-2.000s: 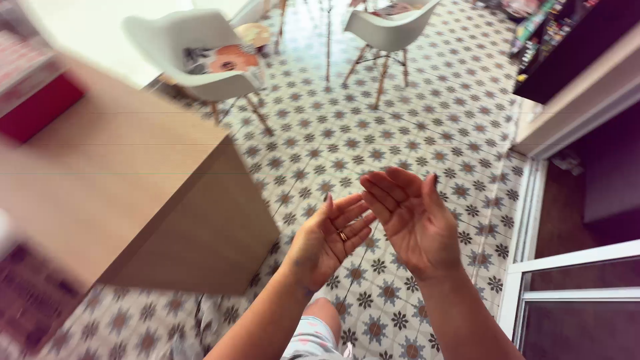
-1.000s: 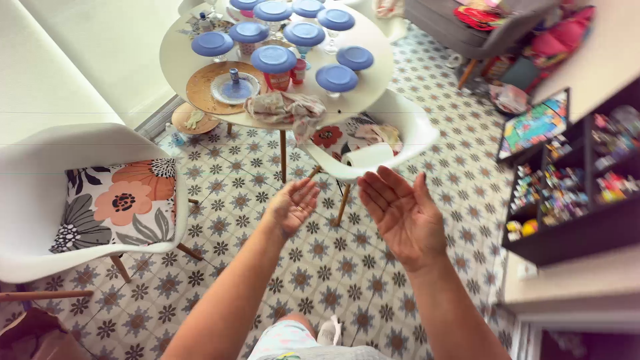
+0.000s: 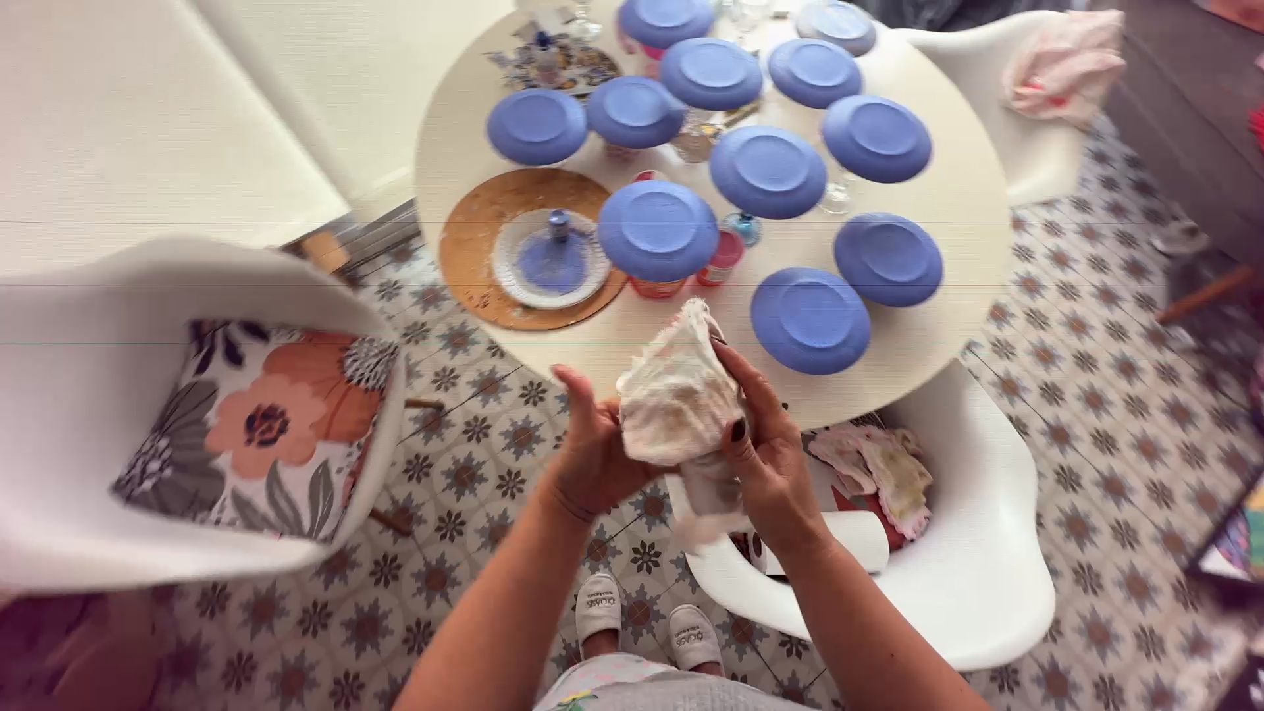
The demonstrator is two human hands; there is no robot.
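A stained whitish cloth [image 3: 681,395] is between my hands, just in front of the round table's near edge. My right hand [image 3: 775,459] grips its right side, thumb on top. My left hand [image 3: 602,449] touches its left side, thumb raised; its fingers are partly hidden behind the cloth, so its hold is unclear. Several blue-painted plates [image 3: 659,231] rest face down on cups and glasses on the white table [image 3: 948,326]. A white plate [image 3: 509,267] with blue paint and a small bottle [image 3: 559,225] sits on a round brown board [image 3: 464,247].
A white chair [image 3: 997,592] holding a paper roll [image 3: 859,541] and another cloth [image 3: 889,474] stands at the near right of the table. Another white chair [image 3: 59,395] with a floral cushion [image 3: 267,425] is at left. A pink cloth [image 3: 1066,69] hangs on a far-right chair [image 3: 1047,168].
Both hands were empty with palms up; now the whitish cloth is in my right hand and against my left. The view has moved in to the table. A cloth lay at its near edge one second ago.
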